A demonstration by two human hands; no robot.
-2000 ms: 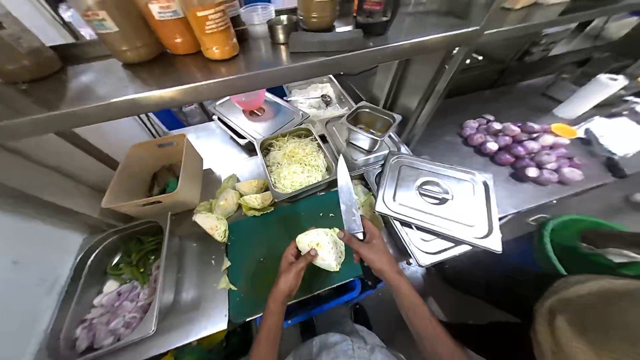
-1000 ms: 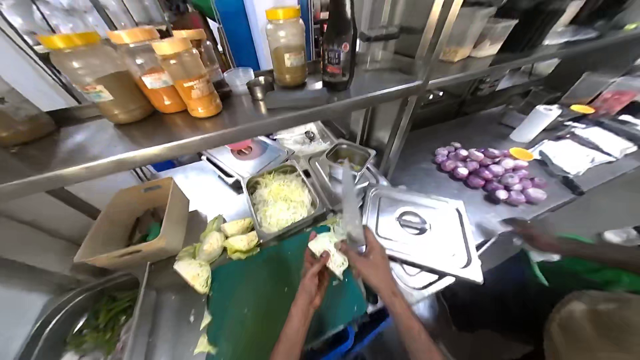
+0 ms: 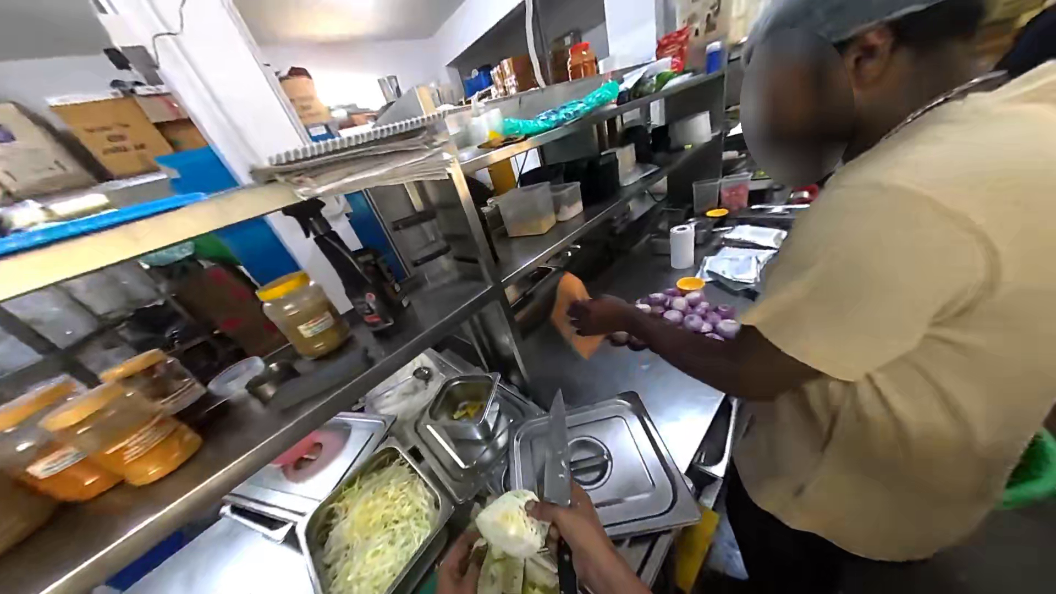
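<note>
At the bottom centre, my right hand (image 3: 584, 532) holds a kitchen knife (image 3: 558, 462) by its dark handle, blade pointing up, its thumb touching a cut cabbage piece (image 3: 513, 524). My left hand (image 3: 460, 565), partly cut off by the lower edge, is at the left side of that piece; its grip is largely hidden. Cabbage trimmings (image 3: 502, 573) lie below it. Left of my hands, shredded cabbage (image 3: 379, 524) fills a steel pan (image 3: 441, 487). Behind the knife lies a steel pan lid (image 3: 639, 470) with a recessed handle.
A co-worker in a beige shirt (image 3: 916, 330) stands at right, one arm reaching over the counter (image 3: 610, 375), the hand at an orange sheet-like item (image 3: 573, 318). Peeled onions (image 3: 693, 313) lie behind that arm. A steel shelf (image 3: 330, 412) with jars (image 3: 305, 318) crosses above the pans at left.
The view has swung up and right. The co-worker's arm now reaches across in front of the onions, with the orange item at the hand. The knife and cabbage piece remain in my hands.
</note>
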